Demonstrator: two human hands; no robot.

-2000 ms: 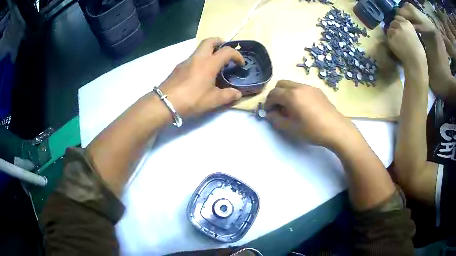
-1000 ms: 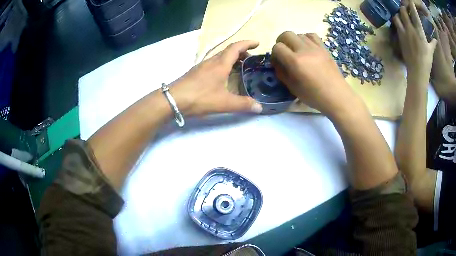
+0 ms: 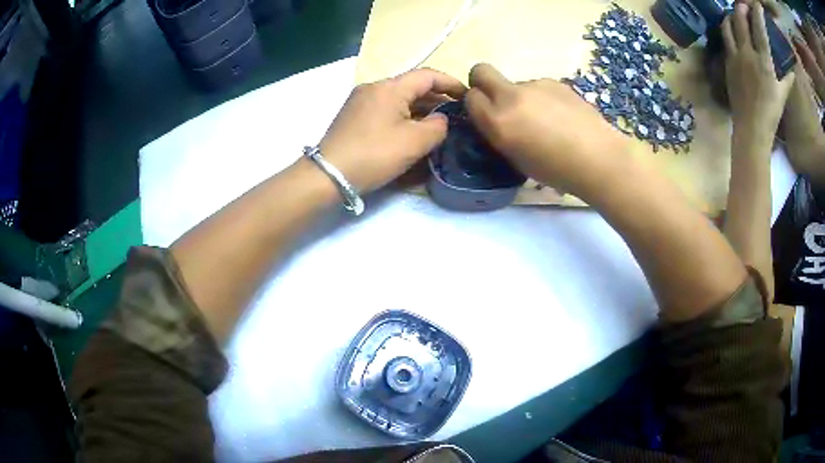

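A dark plastic housing point(image 3: 472, 192) stands open side up at the near edge of the tan cardboard. My left hand point(image 3: 384, 127) is on its left side, with the thumb and fingers at the upper left rim. My right hand point(image 3: 534, 122) reaches over the top, its fingertips inside the far rim. My fingers hide whatever is between them. A second housing point(image 3: 404, 374) with a round centre post lies open side up on the white sheet point(image 3: 298, 307) near me. A pile of small dark parts with pale centres point(image 3: 638, 81) lies on the cardboard.
Stacked housings point(image 3: 217, 45) stand at the upper left on a dark surface. A white cord point(image 3: 440, 38) crosses the cardboard point(image 3: 516, 36). At the right, a person's hands point(image 3: 755, 77) are beside another dark housing point(image 3: 678, 20). A green edge point(image 3: 113, 240) and white tube point(image 3: 41, 306) are at the left.
My right hand has moved from the cardboard edge to over the housing. The housing has shifted slightly right and nearer to me. Both hands' fingers now meet at its far rim.
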